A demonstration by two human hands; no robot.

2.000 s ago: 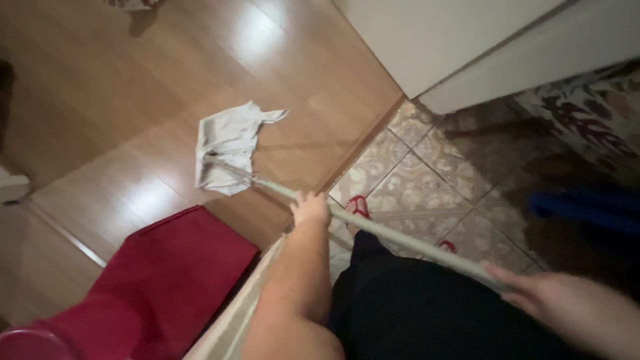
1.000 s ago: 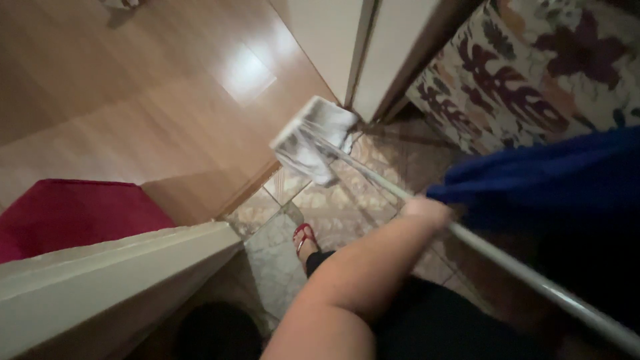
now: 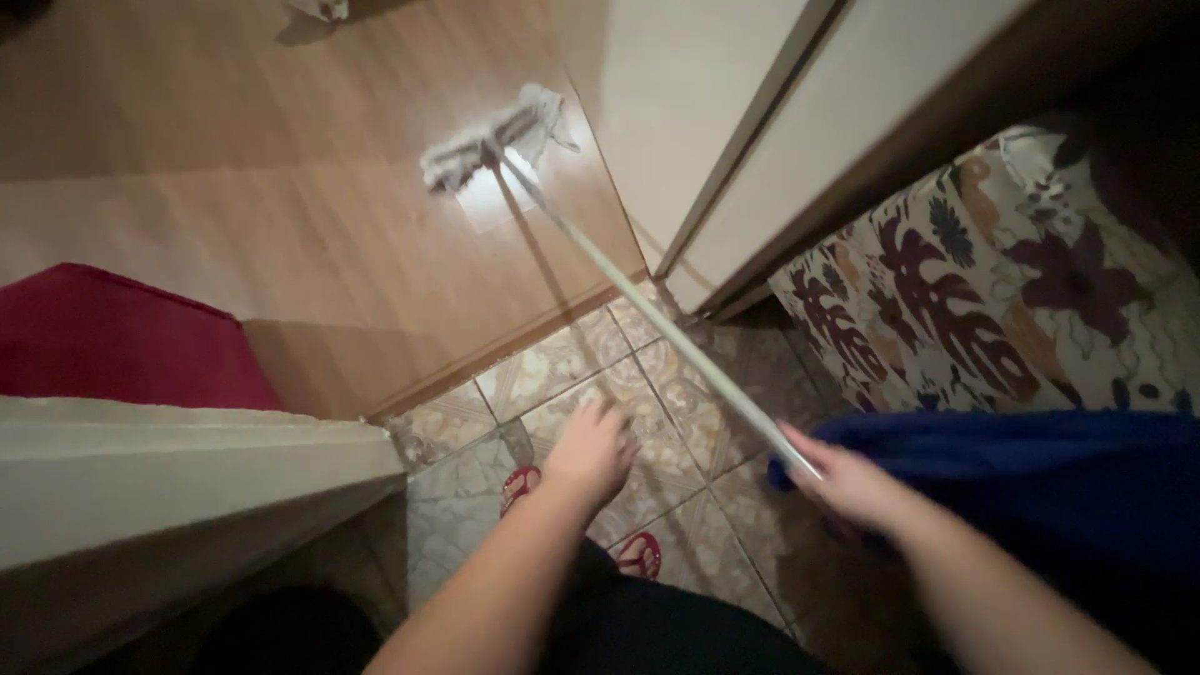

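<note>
My right hand (image 3: 830,473) grips the upper end of a pale pole handle (image 3: 647,309). The pole slants up and left to a flat floor squeegee or mop head wrapped in a whitish cloth (image 3: 497,141), at the wood-look floor near a white panel. My left hand (image 3: 592,448) is off the pole, over the patterned tiles, its fingers loosely curled and apart with nothing in them. Below it show my feet in red flip-flops (image 3: 639,555).
A pale wall end (image 3: 187,478) and a red cloth-like item (image 3: 131,342) stand at left. At right are a white door or panel (image 3: 694,112), floral fabric (image 3: 984,281) and a blue cloth (image 3: 1012,469). A raised edge (image 3: 506,352) divides wood-look floor from tiles.
The cloth-wrapped head has gone from the threshold by the door frame out onto the wood-look floor. My left hand, on the pole two seconds ago, has let go of it.
</note>
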